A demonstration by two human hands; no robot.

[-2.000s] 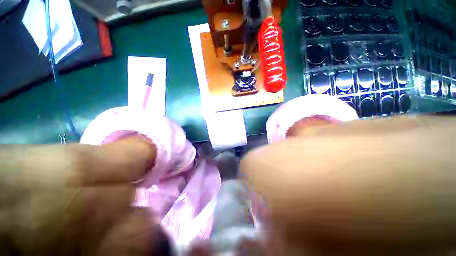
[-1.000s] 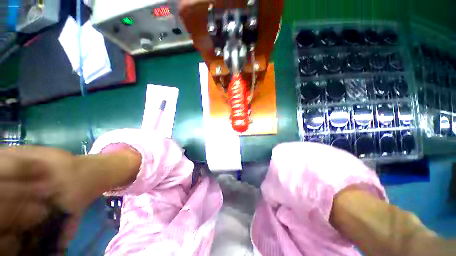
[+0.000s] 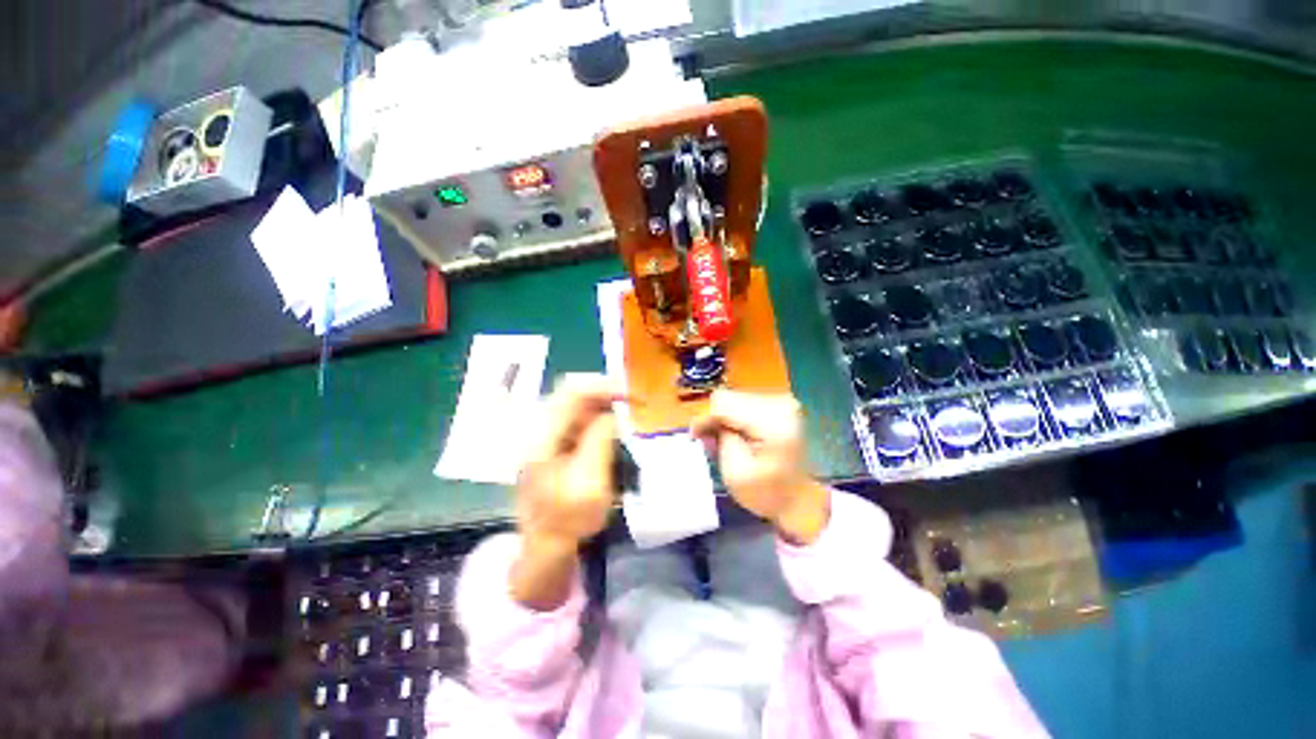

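Note:
My left hand (image 3: pixel 567 469) is in front of the fixture at its left, fingers curled around a small dark part (image 3: pixel 626 471), probably a round black part; most of it is hidden. My right hand (image 3: pixel 761 451) is at the fixture's front right edge, fingertips together; I cannot tell if they hold anything. The fixture has an orange-brown base (image 3: pixel 753 335) and an upright plate (image 3: pixel 743 166). Its red clamp handle (image 3: pixel 712 292) points down toward the small dark nest (image 3: pixel 703 370), which shows a shiny surface. White paper (image 3: pixel 671 498) lies in front, between my hands.
Blister trays of black discs stand at right (image 3: pixel 945 325) and farther right (image 3: pixel 1205 274). A pale tester (image 3: pixel 498 210) is behind left. Marker pen (image 3: pixel 510 377) lies on paper (image 3: pixel 491 419). Below the bench are a parts tray (image 3: pixel 361 635) and cardboard (image 3: pixel 1032 563). Another person's sleeve (image 3: pixel 87 621) is at left.
My hands have moved from the near edge of the view to the front of the fixture, now close together. The view is wider and shows more of the bench, with another person's sleeve at left.

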